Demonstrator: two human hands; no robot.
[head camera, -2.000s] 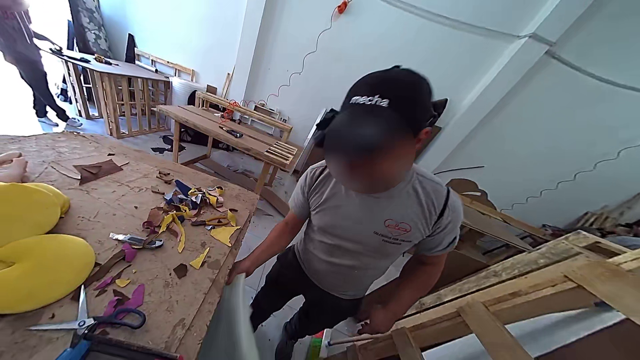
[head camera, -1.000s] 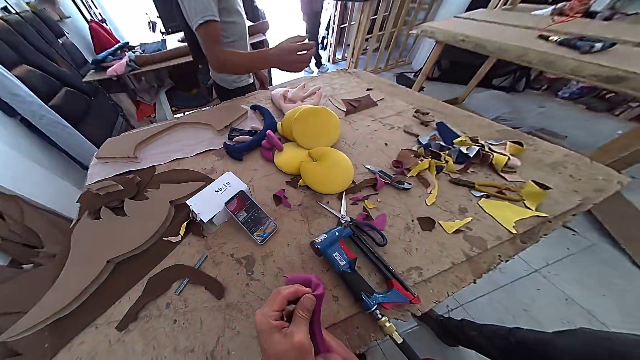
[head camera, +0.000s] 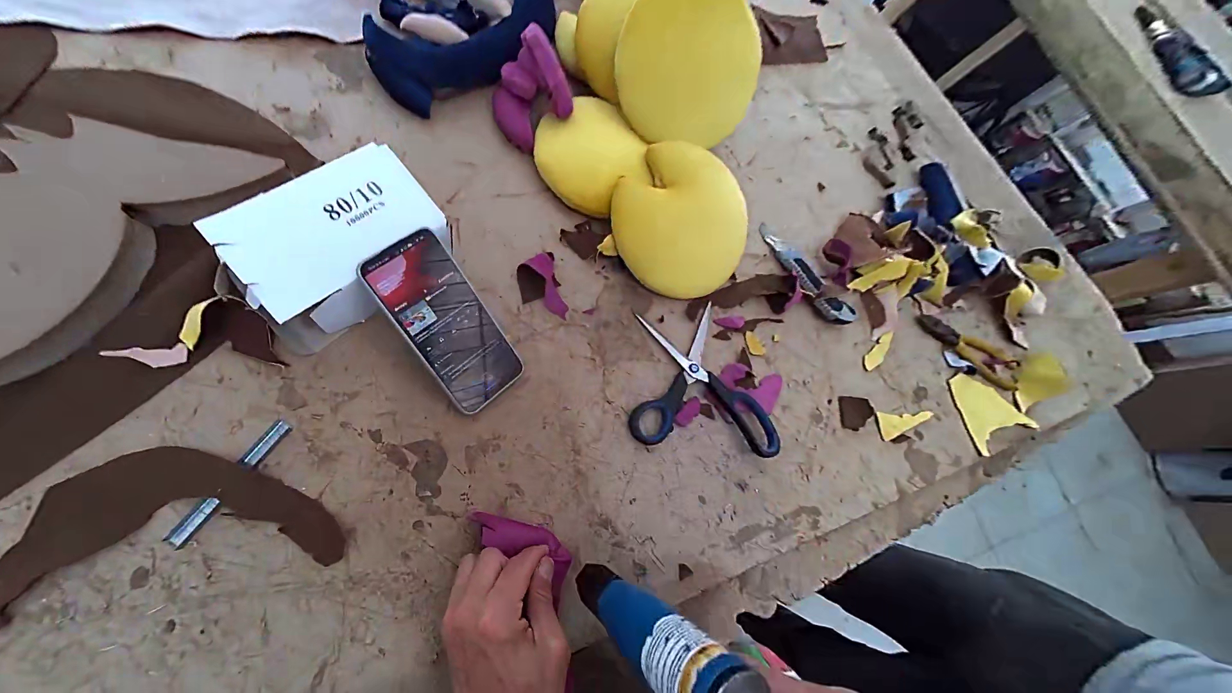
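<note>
My left hand (head camera: 508, 616) pinches a magenta fabric-covered piece (head camera: 525, 539) at the bottom middle of the table. Just right of it, a blue pneumatic staple gun (head camera: 640, 626) points its dark nose toward the piece, with a small gap between them. My right hand (head camera: 804, 684) shows only as a sliver at the bottom edge, behind the tool, and appears to hold it; its fingers are mostly hidden. Scissors (head camera: 695, 371) with dark handles lie spread above the gun. Yellow padded shapes (head camera: 681, 221) rest farther up the table.
A smartphone (head camera: 443, 322) leans by a white box (head camera: 327, 231). Staple strips (head camera: 192, 523) lie under a brown curved piece (head camera: 173, 476). A utility knife (head camera: 808, 274), pliers (head camera: 967, 351) and fabric scraps (head camera: 991, 409) occupy the right. A person's dark-clothed leg (head camera: 943, 616) is beyond the table edge.
The staple gun, lying on the table right of the scissors one second ago, is now raised beside the magenta piece. The view has swung from the person to the table.
</note>
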